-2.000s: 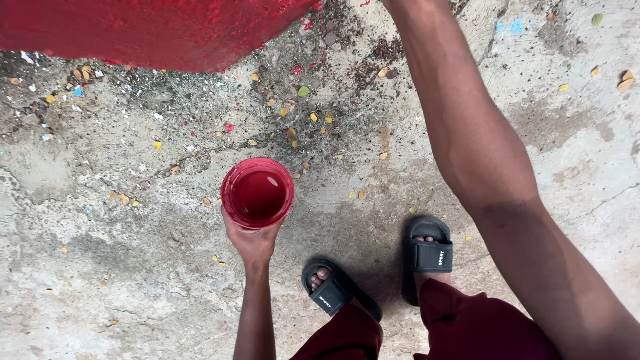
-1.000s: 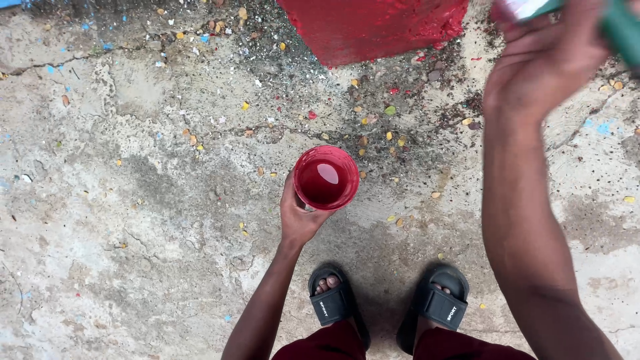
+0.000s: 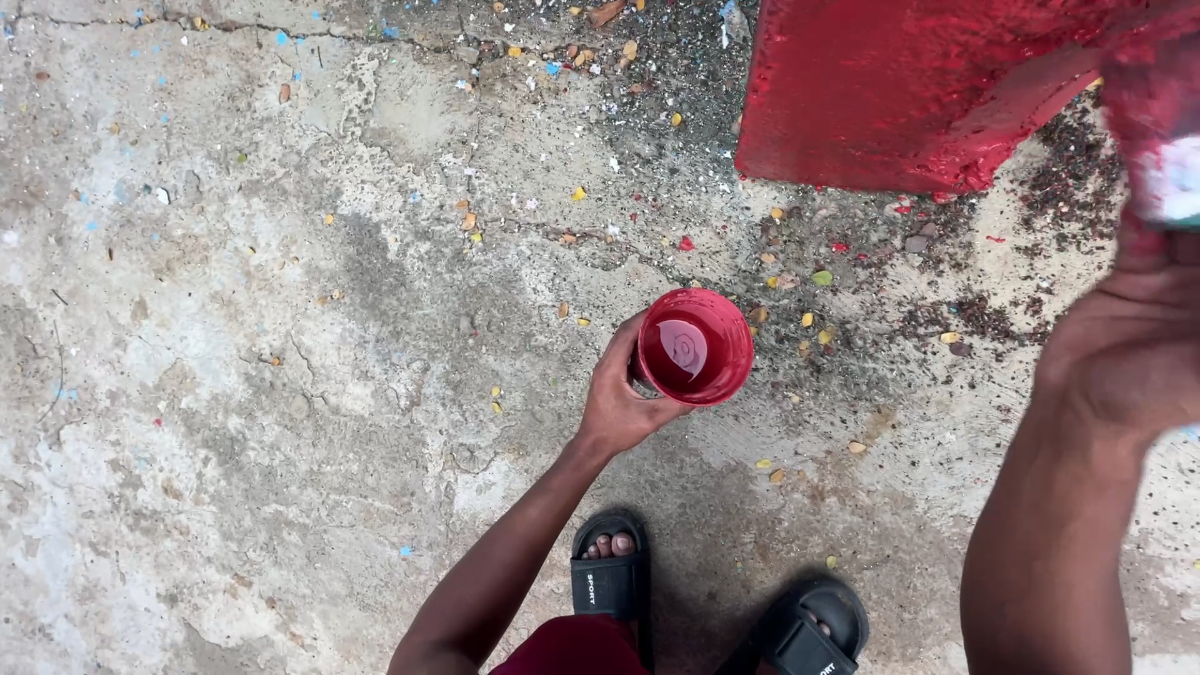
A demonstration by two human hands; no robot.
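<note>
My left hand [image 3: 623, 403] is wrapped around the side of a round cup [image 3: 741, 349] with red-coated walls and glossy red paint inside, held upright above the ground. At the right edge, my right hand [image 3: 1139, 328] grips a paintbrush [image 3: 1148, 122], blurred and partly out of frame; red paint covers much of its head and a whitish patch shows near the hand. The brush is beside a red-painted block [image 3: 862, 103] at the upper right; whether they touch cannot be told.
Cracked, rough concrete ground [image 3: 328, 422] spreads below, with small leaves, grit and paint flecks near the block. My feet, in black slide sandals [image 3: 609, 581], stand at the bottom.
The view has shifted a lot. My right hand, out of view two seconds ago, came into view with the brush one second ago. My left hand has kept hold of the cup.
</note>
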